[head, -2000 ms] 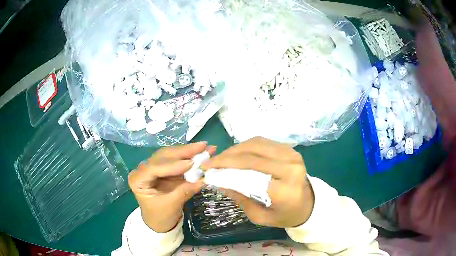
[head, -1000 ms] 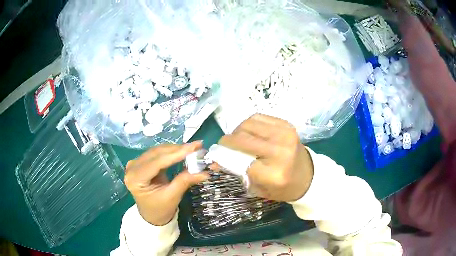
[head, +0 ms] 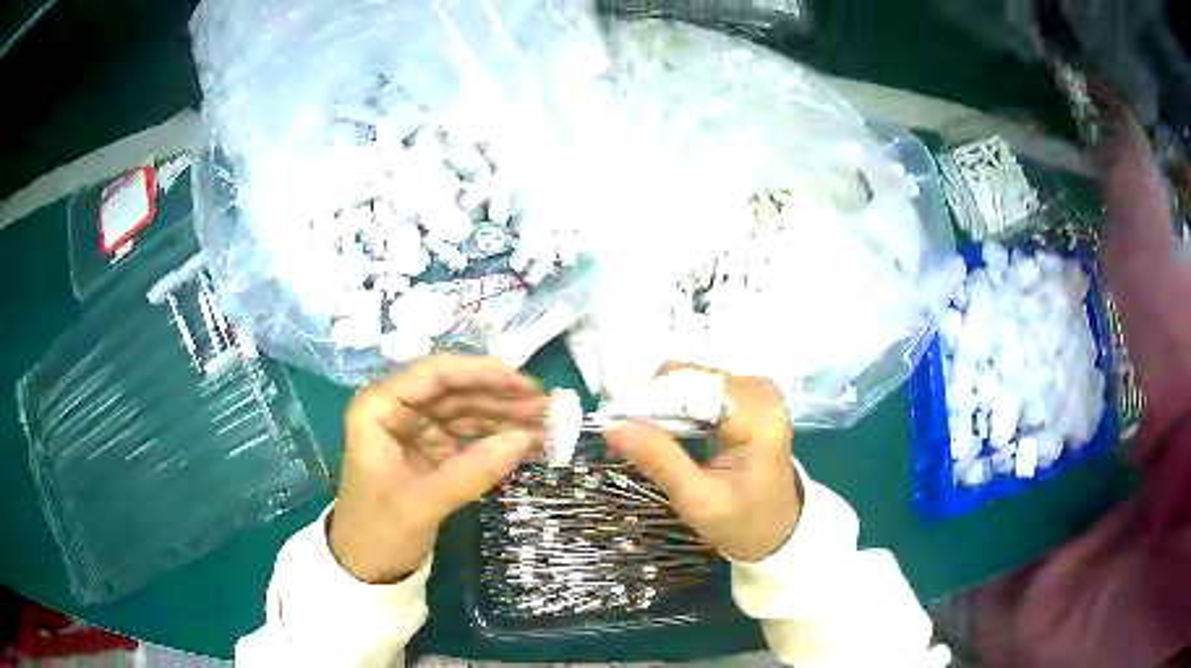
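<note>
My right hand (head: 726, 470) grips a thin metal shaft (head: 653, 423) and a long white piece (head: 673, 394). A white plastic cap (head: 563, 427) is at the shaft's left end. My left hand (head: 438, 457) is blurred, its fingers apart, with the fingertips close beside the cap. Below the hands, the clear shaft tray (head: 483, 624) holds a heap of loose metal shafts (head: 562, 548). The slotted blister tray (head: 157, 444) lies at the left, with a few white-ended assemblies (head: 196, 326) at its top.
The left parts bag (head: 255, 170) holds chunky white pieces and the right parts bag (head: 836, 300) slender ones. A blue bin (head: 929, 444) of white caps and a small clear tray of pale pieces (head: 993, 183) are at the right, beside a person's pink sleeve (head: 1136, 300). A red-bordered label card (head: 128, 209) lies far left.
My left fingers have opened and spread beside the cap. The shaft between cap and right hand now shows. The view has shifted slightly, and the neighbour's sleeve has moved right.
</note>
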